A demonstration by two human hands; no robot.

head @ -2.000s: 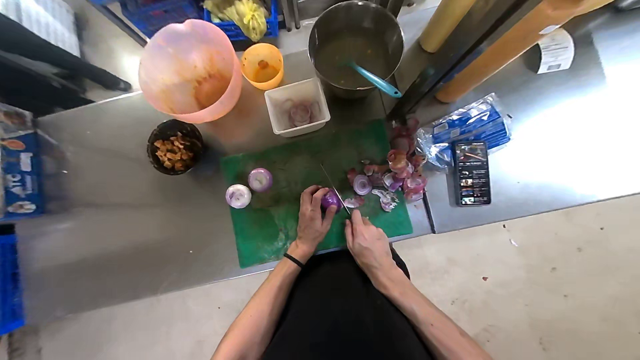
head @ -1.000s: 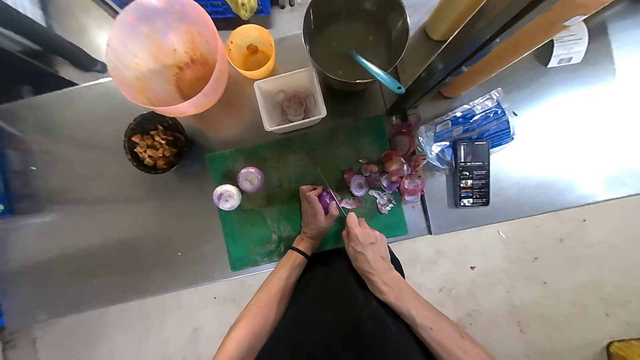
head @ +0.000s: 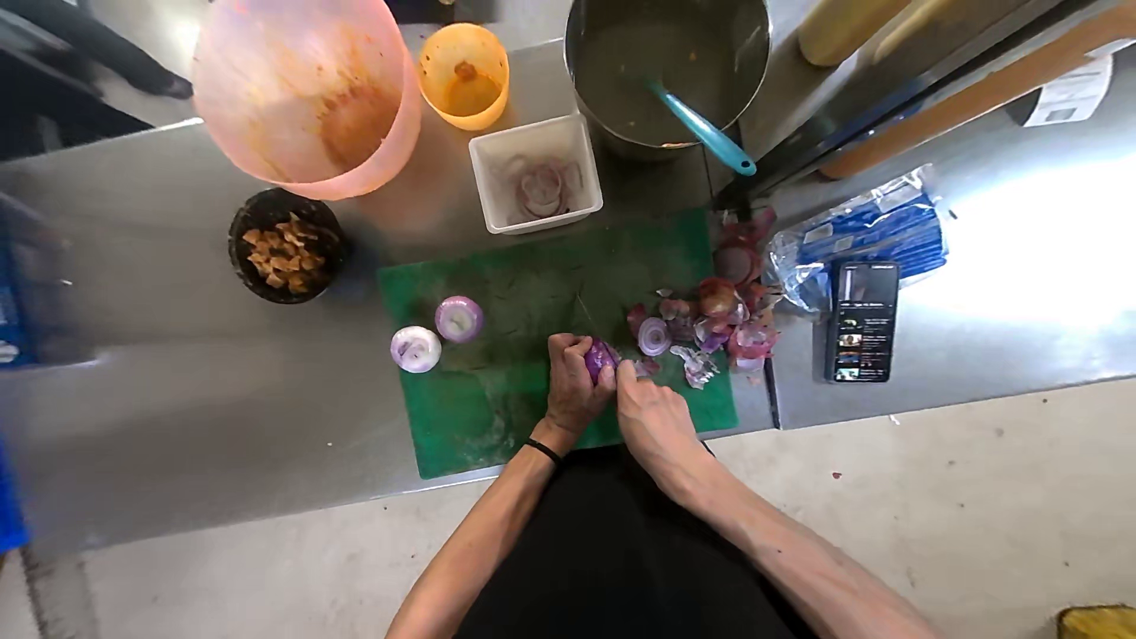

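Observation:
On a green cutting board (head: pixel 497 417), my left hand (head: pixel 575 382) grips a purple-red onion (head: pixel 602 358). My right hand (head: pixel 655 417) is closed around a knife, whose handle is hidden in the fist; its thin blade (head: pixel 586 311) points away from me beside the onion. Two peeled onion pieces, one whitish (head: pixel 416 350) and one purple-rimmed (head: pixel 460 319), lie at the board's left. Papery skins and onion scraps (head: pixel 710 324) are heaped at its right edge. A white plastic tub (head: pixel 537 173) with onion slices stands just behind the board.
Behind stand a large pinkish bucket (head: pixel 311 98), an orange container (head: pixel 464 75) and a metal pot (head: pixel 666 71) with a turquoise-handled utensil (head: pixel 710 133). A dark bowl of brown chunks (head: pixel 288 246) is at left. Right are a phone (head: pixel 863 321) and blue packets in plastic (head: pixel 874 231).
The view has shifted somewhat. Both hands stay at the onion with the knife, and nothing else has plainly changed.

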